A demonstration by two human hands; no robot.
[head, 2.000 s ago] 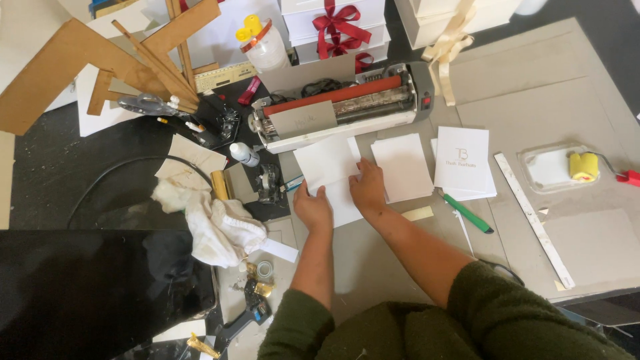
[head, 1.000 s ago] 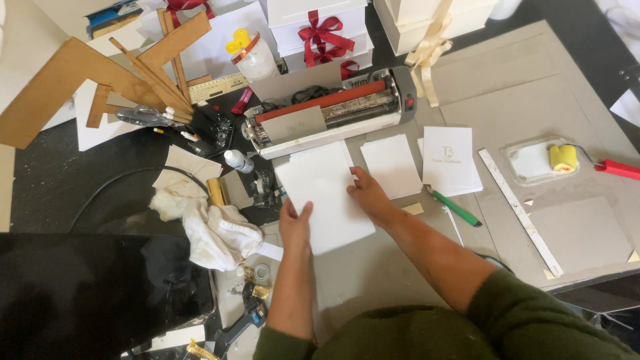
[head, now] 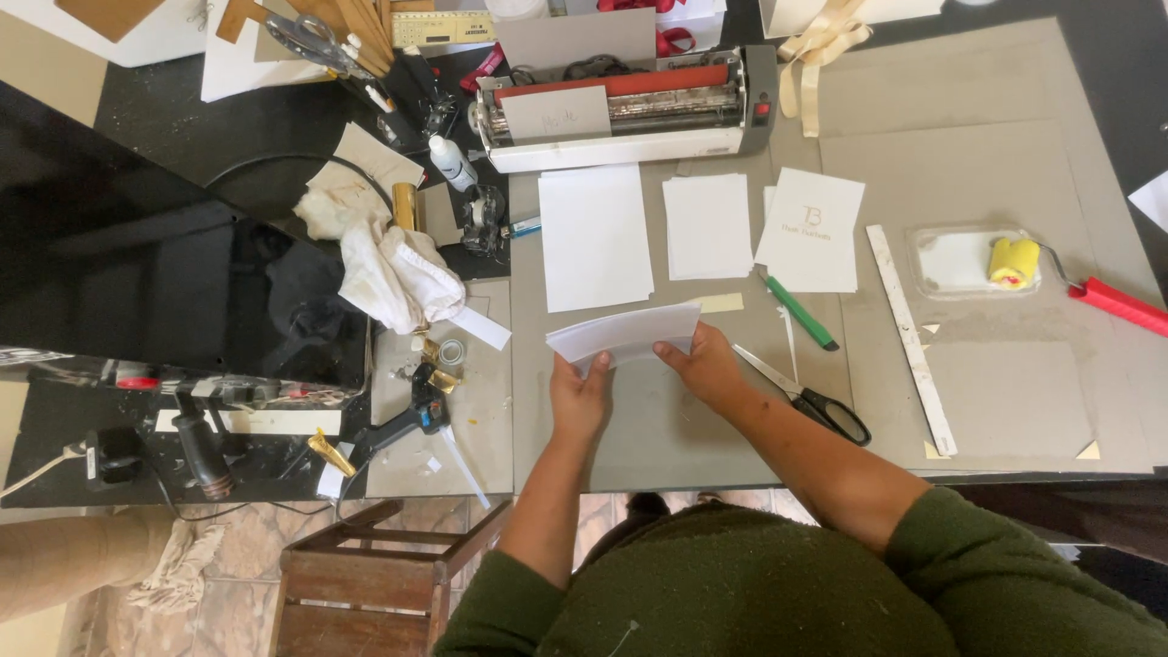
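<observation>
Between them my left hand (head: 580, 388) and my right hand (head: 703, 365) grip a small stack of white paper sheets (head: 625, 336), tilted up and slightly bowed above the grey board. Thumbs press the near face; the other fingers are mostly hidden behind. Just beyond lies a larger pile of white sheets (head: 597, 239). A pile of smaller white cards (head: 707, 226) sits to its right, then printed cards (head: 810, 228). A green utility knife (head: 801, 312) and black-handled scissors (head: 808, 397) rest to the right of my right hand.
A roller machine (head: 630, 114) stands behind the paper piles. At left are a white cloth (head: 392, 255), a glue gun (head: 411, 415), a small bottle (head: 453, 162) and a black panel (head: 164, 246). To the right lie a white strip (head: 911, 342) and a yellow paint roller (head: 1013, 263) on a plastic tray.
My hands have come nearer my body with a stack of sheets raised in them; earlier they were on the large sheets by the machine. Scissors now show fully. The view has shifted downward.
</observation>
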